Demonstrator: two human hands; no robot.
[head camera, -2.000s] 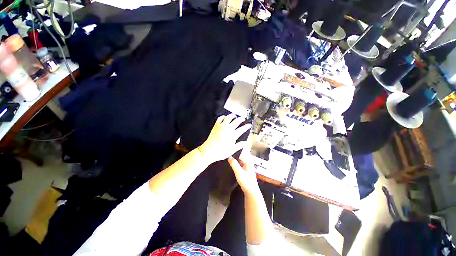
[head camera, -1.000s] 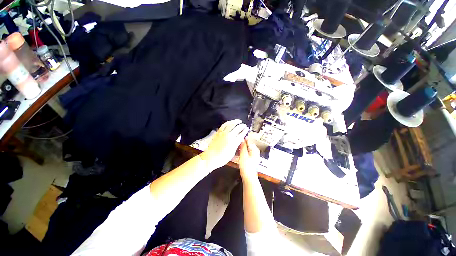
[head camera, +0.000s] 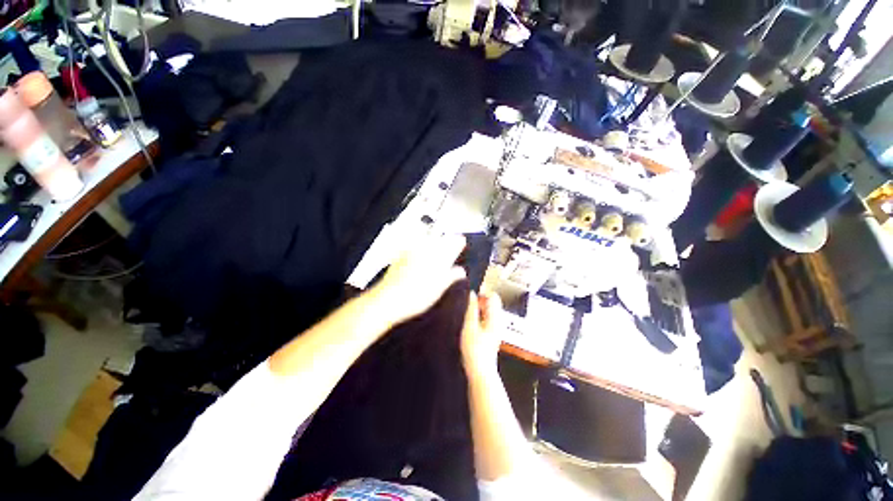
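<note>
A dark garment piece (head camera: 416, 377) hangs from the table's front edge over my lap, its upper end reaching the needle area of the white overlock machine (head camera: 587, 210). My left hand (head camera: 423, 279) holds the cloth just left of and in front of the presser foot area. My right hand (head camera: 481, 323) grips the cloth's right edge at the table's front edge, its fingertips close to my left hand. The fingertips of both hands are partly washed out by glare. The exact needle point is hidden by cloth and the machine head.
A large dark garment heap (head camera: 294, 166) lies left of the machine. Thread cones (head camera: 818, 201) stand at the right. A dark strap (head camera: 573, 333) crosses the white table front (head camera: 627, 352). A pink bottle (head camera: 39, 142) stands on the left table.
The dark cloth has moved off the table left of the needle and now hangs over my lap, baring the white surface. My left hand has shifted slightly left, my right hand slightly down.
</note>
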